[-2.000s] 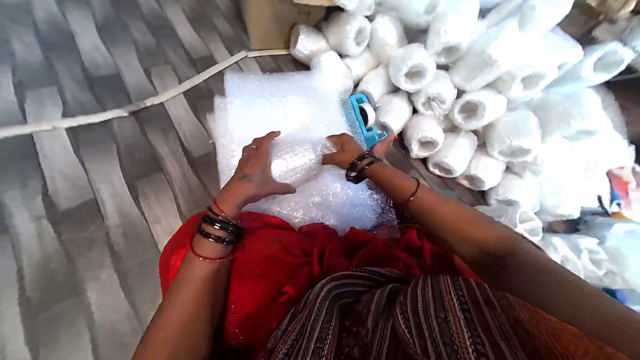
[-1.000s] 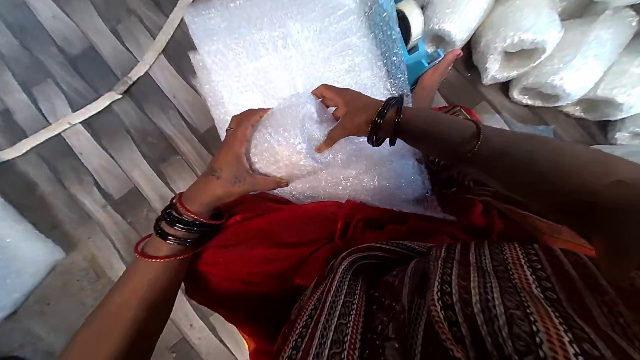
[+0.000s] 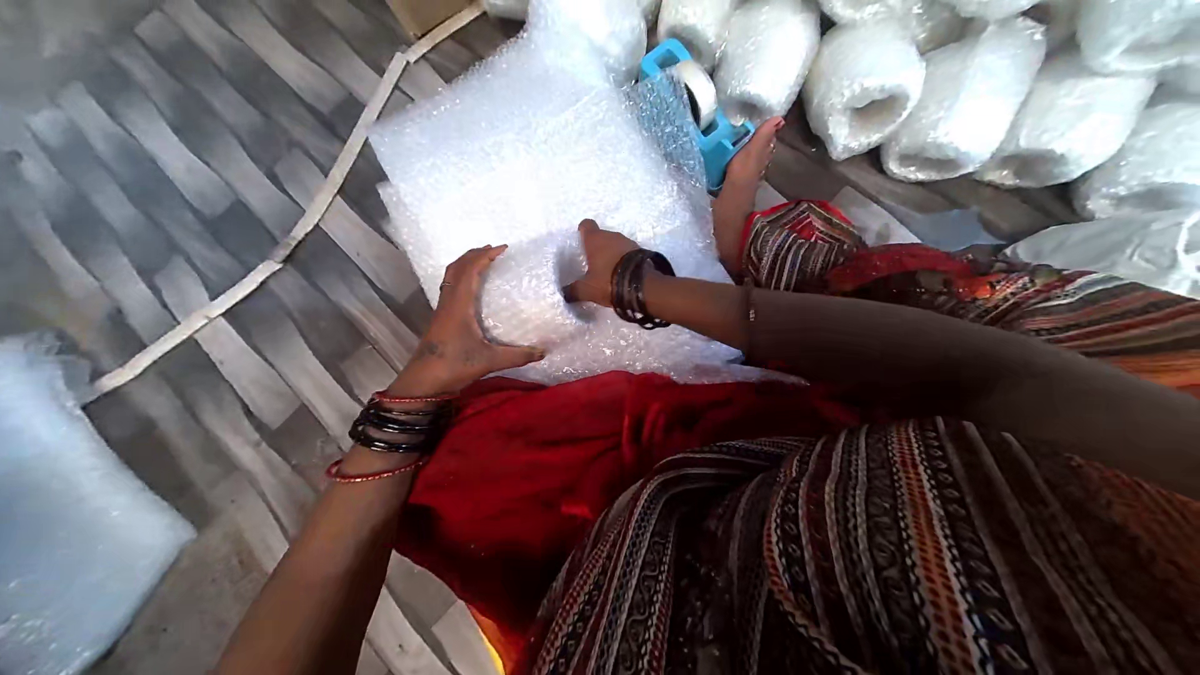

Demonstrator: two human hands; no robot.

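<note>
A bubble-wrap roll (image 3: 527, 295) lies over flat bubble-wrap sheets (image 3: 534, 169) at the front of my lap. My left hand (image 3: 459, 328) grips its left side, the thumb along the near edge and the fingers over the far side. At the roll's right end, my right hand (image 3: 600, 267) holds the rim, with some fingertips hidden at the opening. A blue tape dispenser (image 3: 717, 141) with a roll of pale tape (image 3: 696, 92) stands beyond the sheets, partly covered by bubble wrap and close to my foot.
Several wrapped rolls (image 3: 858, 89) are heaped at the upper right. More bubble wrap (image 3: 75, 525) lies at the left. A pale strip (image 3: 281, 253) crosses the patterned floor, near a cardboard box (image 3: 431, 14) at the top. My bare foot (image 3: 748, 169) rests beside the dispenser.
The view has shifted and moved closer since the earliest frame. Both hands stay on the bubble-wrap roll; my right hand has gone from over its top to its right end.
</note>
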